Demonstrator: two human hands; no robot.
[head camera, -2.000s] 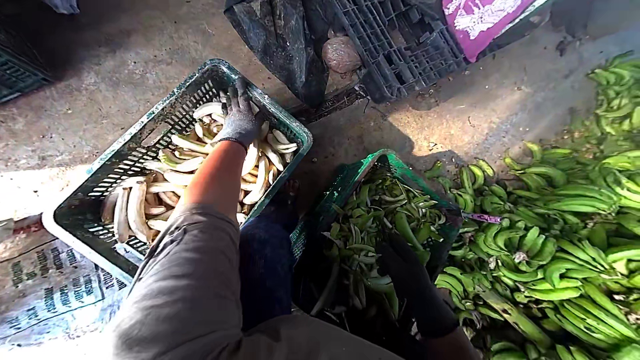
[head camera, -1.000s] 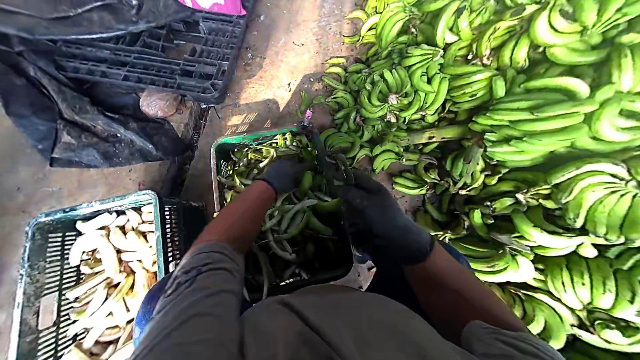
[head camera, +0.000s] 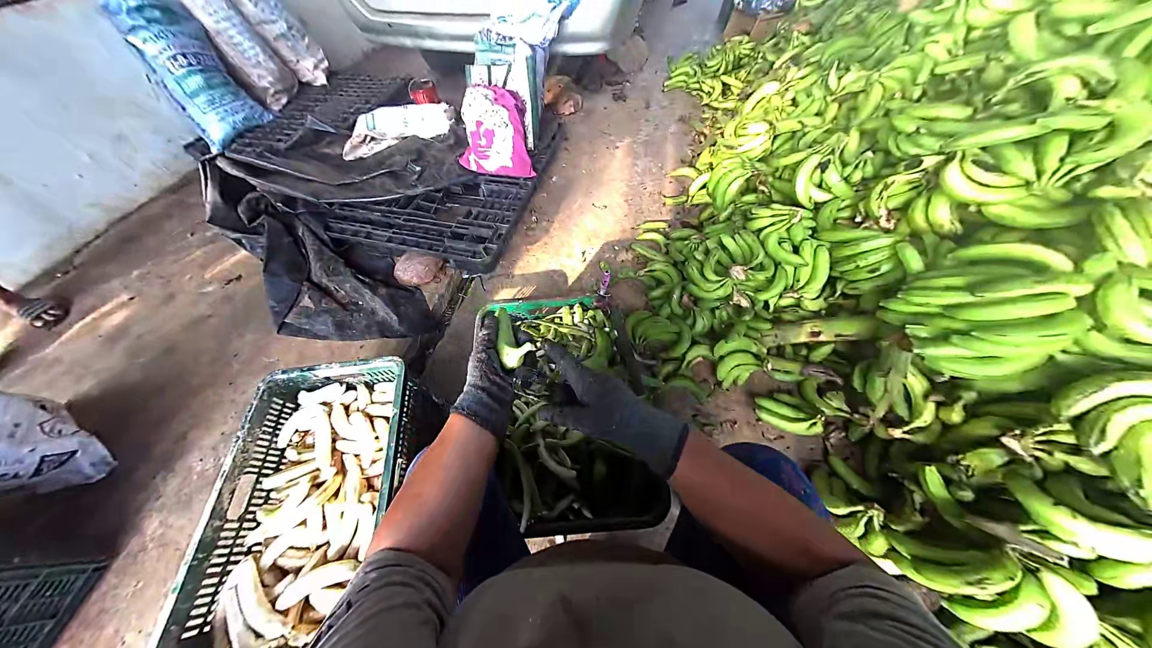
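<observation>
My left hand (head camera: 487, 382), in a dark grey work glove, is closed on a green banana or plantain (head camera: 508, 342) above a green-rimmed crate (head camera: 540, 304). My right hand (head camera: 612, 409), gloved too, is beside it with its fingertips near the fruit's lower end; whether it holds anything is hidden. Green peels and strips (head camera: 549, 454) fill the crate below both hands. To the left stands a green plastic crate (head camera: 389, 367) of peeled, pale fruit (head camera: 315, 513).
A large heap of green banana bunches (head camera: 990, 306) covers the right side. Ahead left lie a black plastic pallet (head camera: 432, 220), a black sheet (head camera: 333, 288) and a pink-and-white bag (head camera: 497, 133). Filled sacks (head camera: 184, 67) lean on the wall. Someone's foot (head camera: 40, 312) shows at far left.
Two seconds ago my left hand was on the peeled fruit in the left crate; now it holds a green fruit over the peel crate. The view has swung a lot.
</observation>
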